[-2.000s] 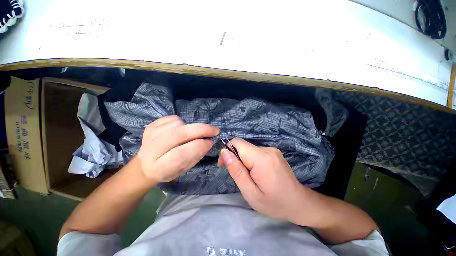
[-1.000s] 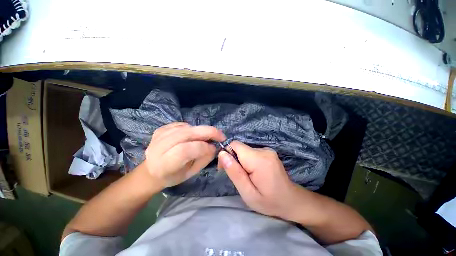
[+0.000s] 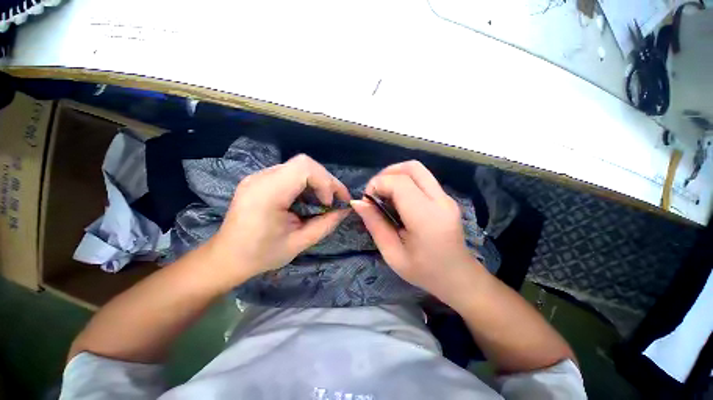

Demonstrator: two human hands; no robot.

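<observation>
The dark grey patterned lining [image 3: 336, 281] lies bunched on my lap, with black cloth around it. My left hand [image 3: 274, 215] is over its middle, thumb and forefinger pinching a small bit of the lining. My right hand [image 3: 418, 226] is beside it, fingertips almost touching the left ones. It holds small dark thread snips [image 3: 383, 209], mostly hidden by the fingers. The exact point between the fingertips is too small and blurred to make out a thread.
The white table [image 3: 313, 66] with its wooden edge is just beyond my hands. Black-handled shears [image 3: 650, 82] lie on it at the far right. A cardboard box [image 3: 22, 191] holding crumpled white paper [image 3: 117, 215] stands at left. Black cloth with white stitching shows top left.
The view has shifted, showing more of the table's right side and the shears. My right hand has risen, its fingers now curled over the snips. Both hands have turned so their fingertips point together.
</observation>
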